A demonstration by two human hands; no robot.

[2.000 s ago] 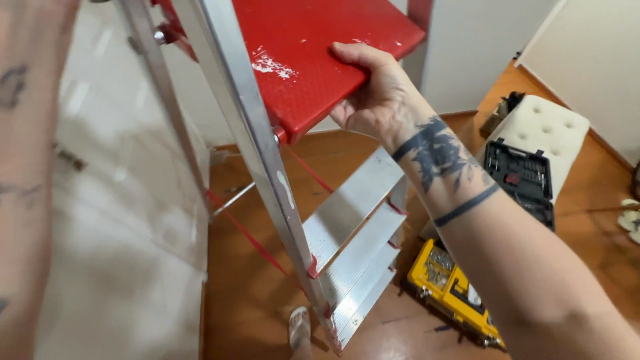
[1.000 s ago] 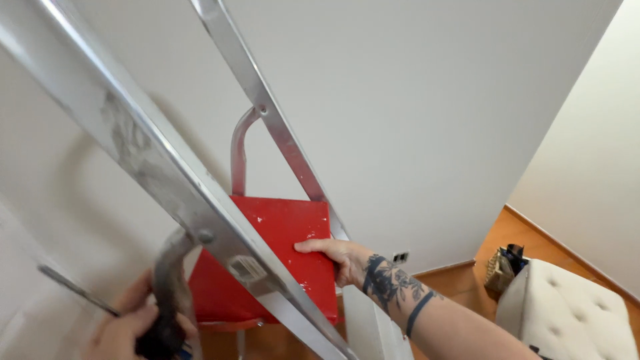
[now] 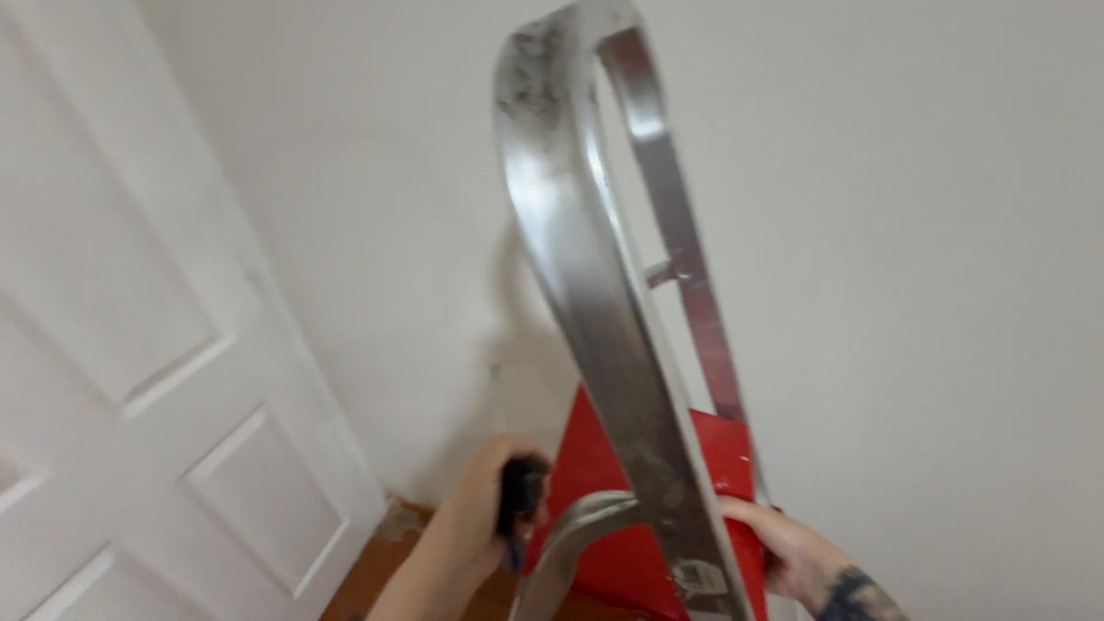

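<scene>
A metal stepladder's handrail [image 3: 595, 302] rises through the middle of the view, with the red platform [image 3: 604, 552] low behind it. My right hand [image 3: 798, 548] grips the right edge of the platform, thumb on top and fingers beneath. Left of the platform, my left hand [image 3: 483, 509] is closed around a dark object [image 3: 522, 496], blurred, perhaps a tool handle; its far end cannot be made out. A curved metal brace [image 3: 573, 543] joins the rail near that hand.
A white panelled door [image 3: 172, 379] stands on the left. Behind the ladder is a plain pale wall [image 3: 931, 259]. Part of the brown floor [image 3: 366, 573] shows at the bottom, between the door and the ladder.
The view has swung up and left, from the floor and toolboxes to the wall and door. My right hand stays on the red platform's edge. My left hand keeps its hold on the dark object.
</scene>
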